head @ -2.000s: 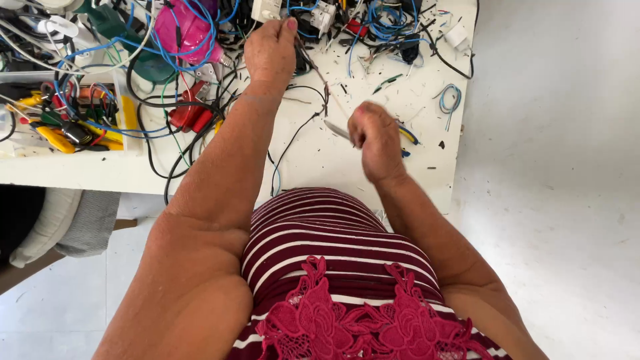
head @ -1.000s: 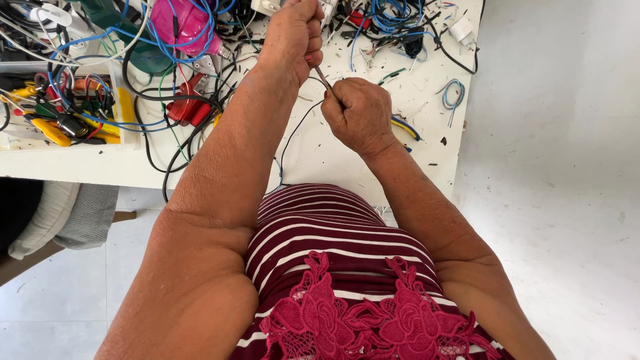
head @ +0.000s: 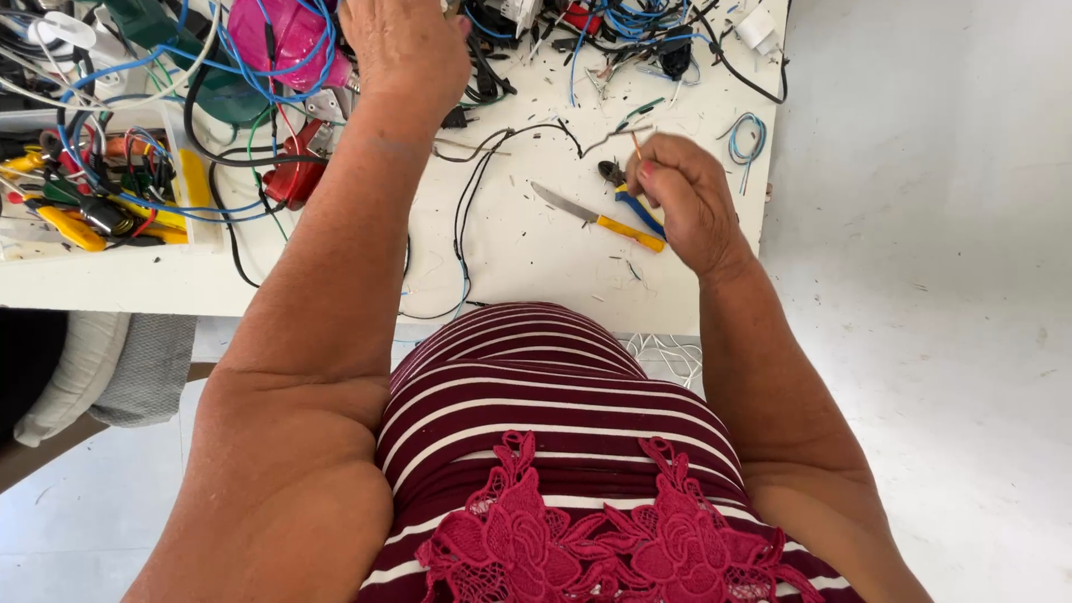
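My left hand (head: 408, 46) is at the top edge of the view, over the heap of cables; its fingertips are partly cut off, and what it holds cannot be told. My right hand (head: 682, 188) pinches a short piece of wire (head: 636, 146) with an orange-coloured end between thumb and fingers. Left of and below that hand, a knife with a yellow handle (head: 630, 233) lies on the white table. Beside it lie diagonal cutters with blue and yellow grips (head: 641, 209), partly behind the right hand. A dark thin cable (head: 461, 205) runs between the two arms.
A clear plastic box (head: 201, 180) of tools and wires is at left. Nearby are a red plug-like part (head: 297, 172), a pink bulb-shaped thing (head: 280, 38) and tangled cables. A coiled blue wire (head: 745, 141) lies near the right table edge (head: 766, 167). Wire scraps dot the tabletop.
The right hand first held the knife; the knife now lies on the table. That hand has moved right, away from the left hand, and holds a wire piece.
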